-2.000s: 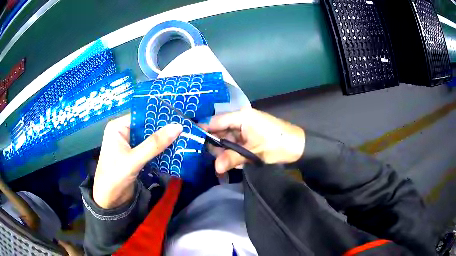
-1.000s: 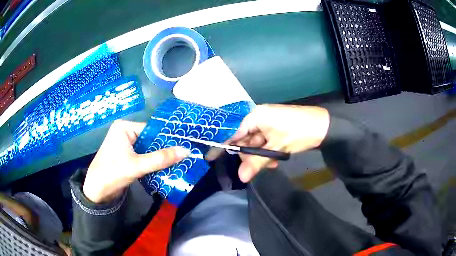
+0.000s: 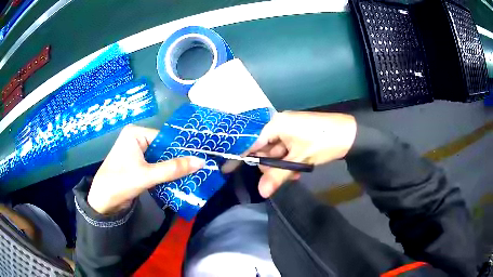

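A blue film (image 3: 208,127) with rows of pale crescents hangs over the green surface's near edge. My left hand (image 3: 135,170) grips its left side, thumb on top. My right hand (image 3: 302,142) holds scissors (image 3: 281,163) by their black handles. The silver blades lie across the film, pointing left, near my left thumb tip; whether they are closed is unclear. The blue roll (image 3: 168,64) with a pale core lies behind the film. White backing paper (image 3: 232,87) lies between roll and film. Shiny blue cut strips (image 3: 86,116) lie left of the roll.
Black perforated trays (image 3: 397,59) stand at the right end of the green surface (image 3: 302,59). Red-brown perforated bars (image 3: 27,76) lie at the far left. A grey floor with yellow lines shows at the right. A grey mesh object (image 3: 27,254) is at the bottom left.
Since two seconds ago, the scissors have swung from a steep slant to nearly level across the film, and the film has tilted. Over the last second the hands barely moved; the red-brown bars shifted right in view.
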